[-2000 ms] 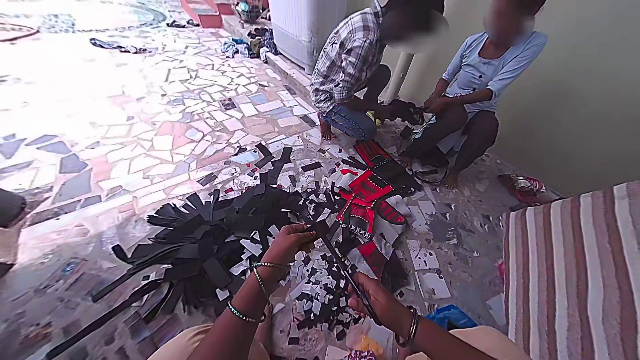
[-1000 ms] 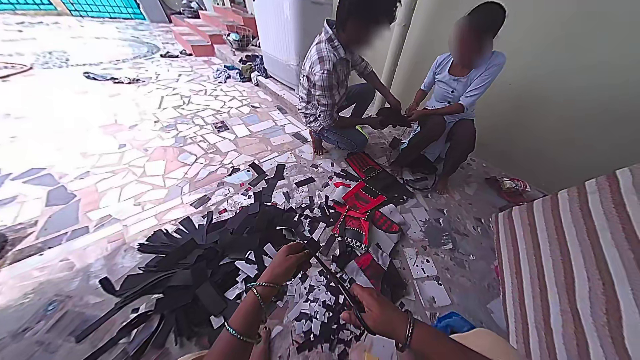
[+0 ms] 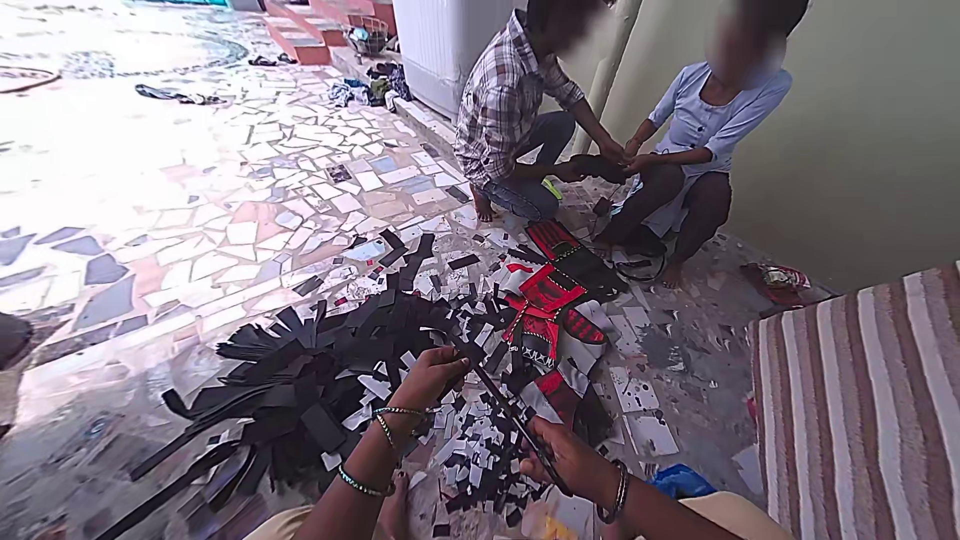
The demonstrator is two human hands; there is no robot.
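Note:
My left hand (image 3: 433,379), with bangles at the wrist, pinches the upper end of a narrow black strip (image 3: 499,394). Lower right, my right hand (image 3: 566,457) is closed around the strip's lower part; whether it also holds a tool I cannot tell. The strip slants between both hands above many small black and white cut pieces (image 3: 469,450). A large heap of long black strips (image 3: 300,390) lies on the floor to the left of my left hand. Beyond my right hand lie red and black patterned fabric pieces (image 3: 551,289) with pale trim.
Two people crouch or sit at the back, one in a checked shirt (image 3: 499,105), their hands together on a dark item (image 3: 600,168). A striped cloth (image 3: 862,397) covers something at the right. A blue plastic item (image 3: 681,481) lies by my right forearm. Red steps (image 3: 296,37) stand far back.
Both hands stay on a dark narrow strip throughout. The two people's hands and the dark item between them have shifted a little. The view has moved slightly.

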